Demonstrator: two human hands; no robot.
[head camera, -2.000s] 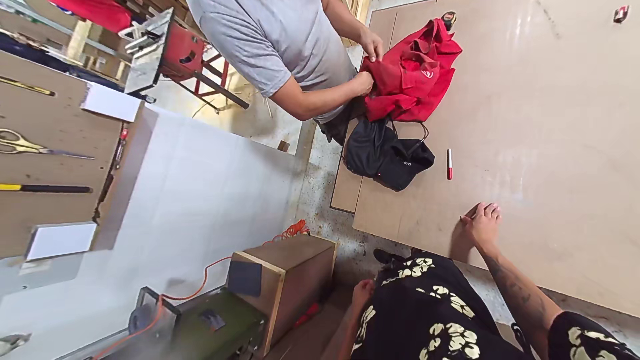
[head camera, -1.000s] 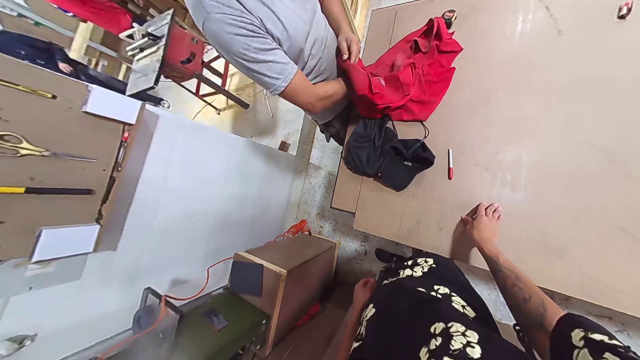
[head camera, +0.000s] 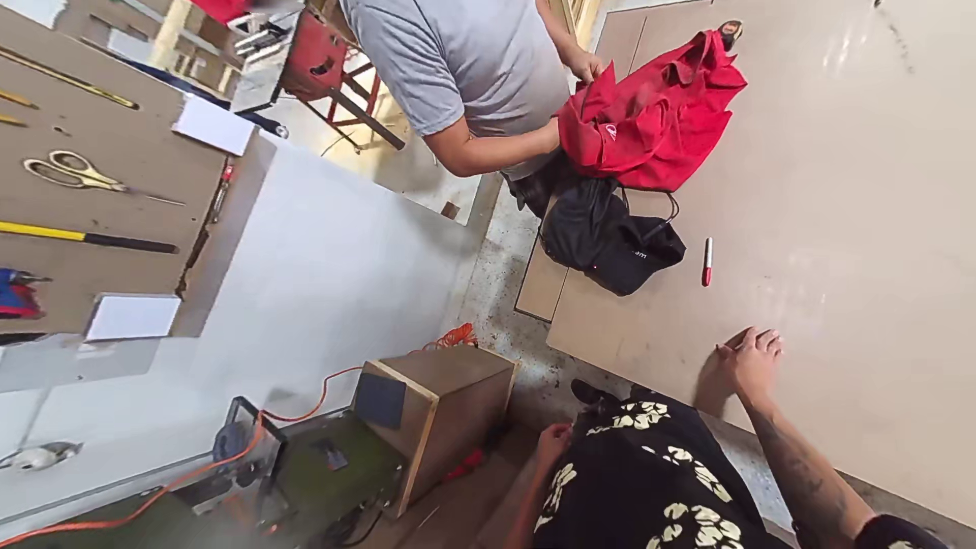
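My right hand (head camera: 755, 362) rests on the tan tabletop (head camera: 854, 252) near its edge, fingers a little bent, holding nothing. Away from that hand, a red and white marker (head camera: 707, 263) lies on the table. My left hand (head camera: 555, 441) hangs low beside my black patterned shirt, partly hidden; its fingers look curled, and whether it holds anything is not visible. A black cap (head camera: 637, 255) lies against a black cloth bag (head camera: 583, 225) at the table's corner. Past them, another person in a grey shirt has both hands at a red cloth garment or bag (head camera: 648, 126).
A wooden box (head camera: 457, 389) stands on the lower left, with an orange cord (head camera: 328, 389) running past it. A brown board (head camera: 114, 183) at the far left carries scissors (head camera: 76, 171) and other tools. A red machine (head camera: 314, 61) stands behind the other person.
The other person's hands have shifted at the red cloth, and its near end has opened out and changed shape. My right hand has stayed in place on the table.
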